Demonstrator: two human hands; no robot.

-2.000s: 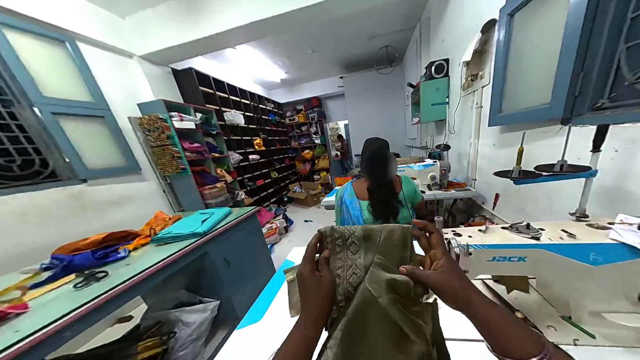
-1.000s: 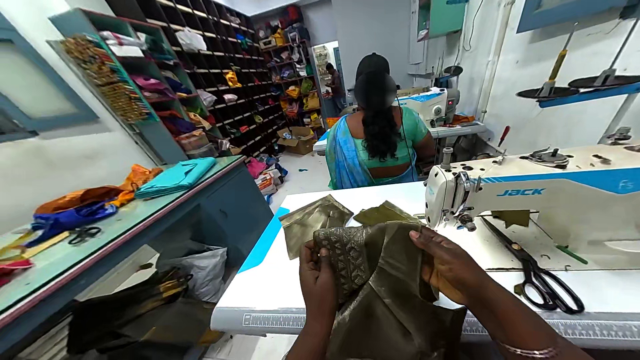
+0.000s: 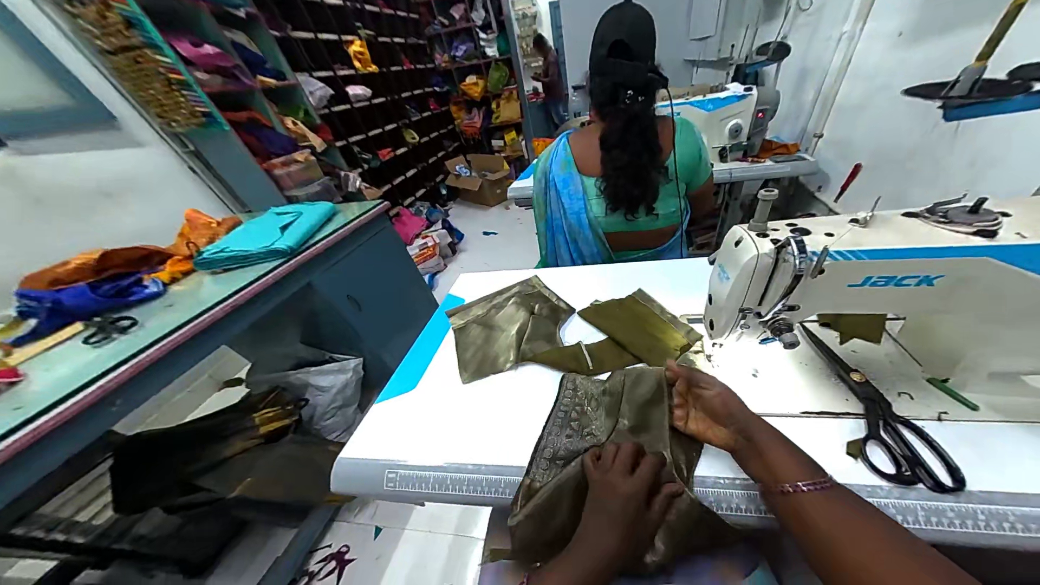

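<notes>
An olive-brown fabric piece with a patterned border (image 3: pixel 573 418) lies over the front edge of the white sewing table, its lower part hanging down. My left hand (image 3: pixel 626 487) rests on the cloth, fingers bent, pressing it near the table edge. My right hand (image 3: pixel 705 406) pinches the cloth's upper right edge between thumb and fingers. Beyond it lie a shiny olive cloth piece (image 3: pixel 508 329) and a folded olive strip (image 3: pixel 638 325). The Jack sewing machine (image 3: pixel 886 276) stands to the right, with large black-handled scissors (image 3: pixel 881 414) on its bed.
A person (image 3: pixel 634 162) sits ahead, back turned, at another sewing machine (image 3: pixel 715 118). On the left, a glass-topped counter (image 3: pixel 187 309) bears turquoise folded cloth (image 3: pixel 268 236) and small scissors (image 3: pixel 110 329). Dark cloth (image 3: pixel 219 455) hangs below it. A green tool (image 3: pixel 951 393) lies by the machine.
The patterned fabric, held up in both hands before, is now laid down on the table edge. My left hand has moved from its upper left edge onto its middle. The view has tilted down.
</notes>
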